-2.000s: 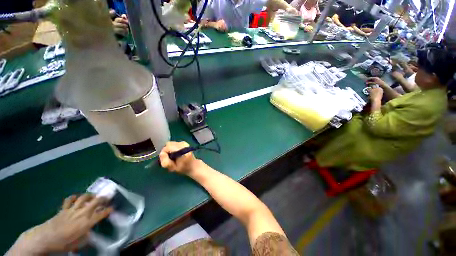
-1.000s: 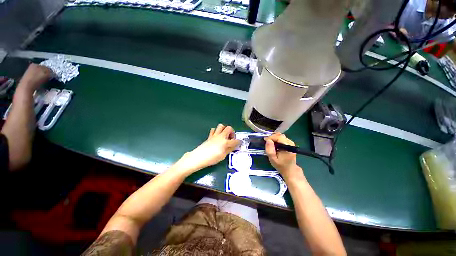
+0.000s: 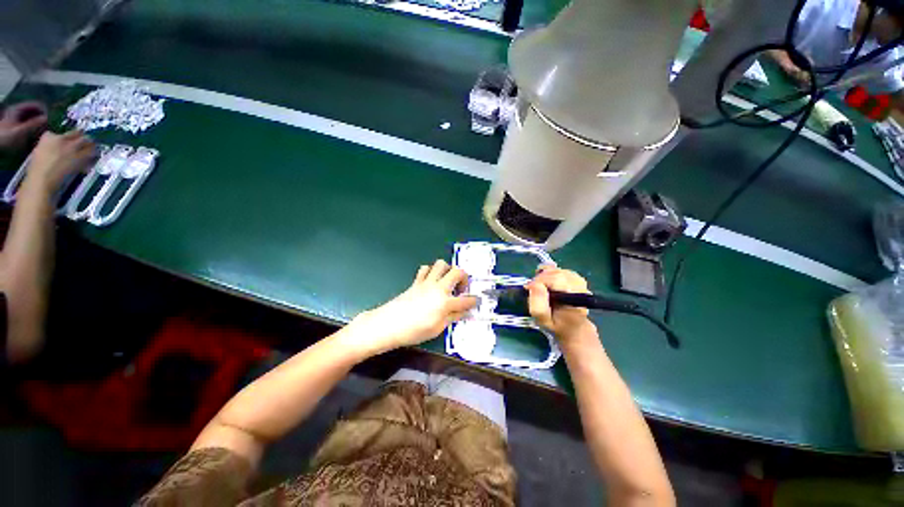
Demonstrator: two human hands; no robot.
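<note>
A row of three white plastic frames (image 3: 475,343) lies on the green bench in front of me, round discs to the left and open loops to the right. My left hand (image 3: 437,300) rests its fingertips on the disc end of the middle frame. My right hand (image 3: 561,302) holds the black soldering iron (image 3: 605,302) like a pen, its tip pointing left at the middle frame near my left fingers. Whether the tip touches is hard to tell.
The fume hood (image 3: 583,149) hangs just beyond the frames. The iron stand (image 3: 647,241) is right of it, with the cord looping nearby. A neighbour's hands (image 3: 61,153) are at left by frames and a pile of small parts (image 3: 117,107). A yellowish bag (image 3: 870,366) lies far right.
The row of frames has shifted away from the bench edge. The iron tip has moved from the farthest frame to the middle one, with my left fingers beside it. The neighbour's hands have moved.
</note>
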